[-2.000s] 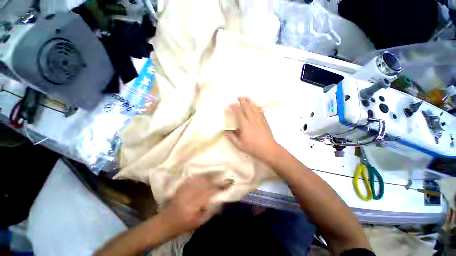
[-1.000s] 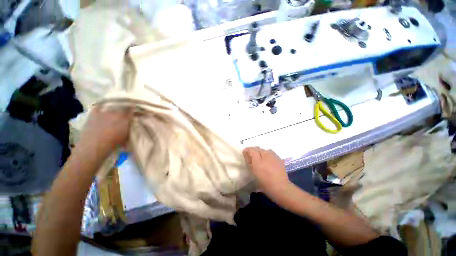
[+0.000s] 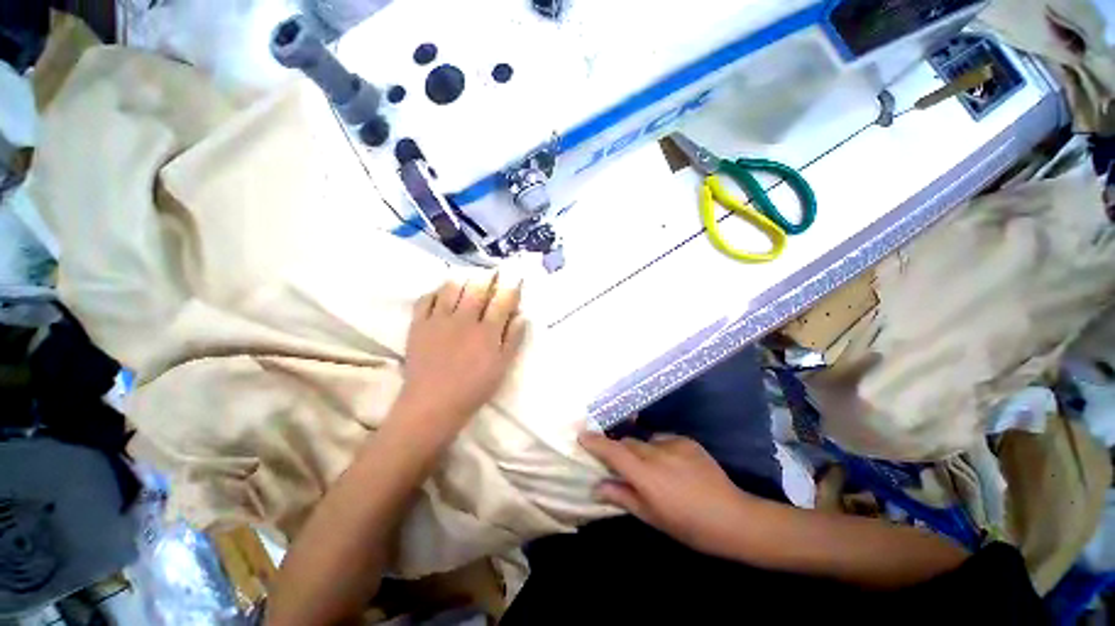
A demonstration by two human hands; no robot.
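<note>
Beige fabric [image 3: 257, 355] spreads in folds left of the needle area and hangs over the table's front edge. My left hand [image 3: 462, 342] lies flat on the fabric, fingers slightly apart, fingertips close to the presser foot area [image 3: 526, 239]. My right hand [image 3: 666, 483] is at the front table edge, its thumb and fingers closed on the fabric's edge. The white sewing machine [image 3: 636, 73] with a blue stripe and JACK lettering stands above my left hand. Its needle is too small to tell.
Scissors with a yellow and a green handle [image 3: 758, 208] lie on the table. A thin brown tool [image 3: 954, 88] lies at the table's far right. Heaped beige cloth [image 3: 978, 318] is right of the table. A grey slotted box [image 3: 55, 526] is at the lower left.
The view has turned towards the machine and closer. My left hand has moved from the fabric's far left side to near the presser foot. My right hand stays at the front edge.
</note>
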